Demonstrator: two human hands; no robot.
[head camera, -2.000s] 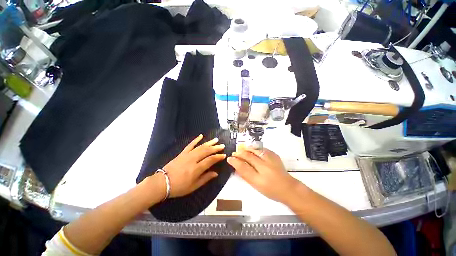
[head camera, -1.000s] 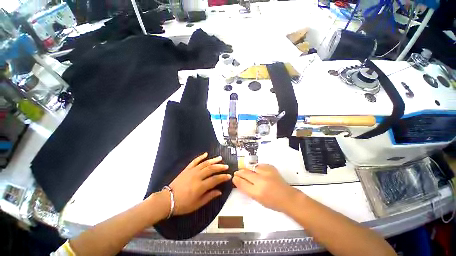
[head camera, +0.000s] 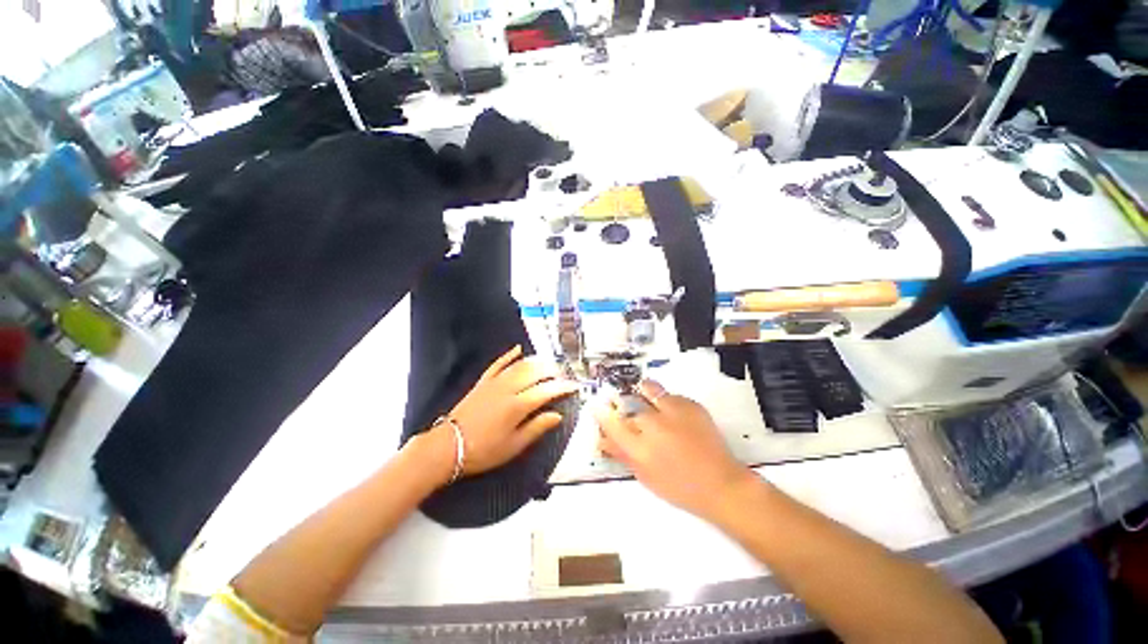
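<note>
A black ribbed cut piece [head camera: 472,302] lies on the machine bed [head camera: 617,468], left of and up to the presser foot and needle [head camera: 587,372] of the white sewing machine [head camera: 806,239]. My left hand [head camera: 497,413] is bare, with a bracelet at the wrist, and lies flat on the black piece with its fingers apart, fingertips close to the foot. My right hand [head camera: 667,443] is bare, just right of the foot, with bent fingers at the piece's right edge. Whether its fingertips pinch the fabric is hidden.
Larger black panels [head camera: 296,277] lie at left. Black labels [head camera: 802,385] hang at the machine's front. A clear plastic tray [head camera: 1007,453] is at right. A tan stick [head camera: 818,297] and black strips [head camera: 686,258] lie on the head. A ruler tape [head camera: 718,621] runs along the front edge.
The view has tilted up, showing more of the background. The black piece has moved farther up along the needle, its rounded lower end now nearer the hands. The right hand's fingers are more bent.
</note>
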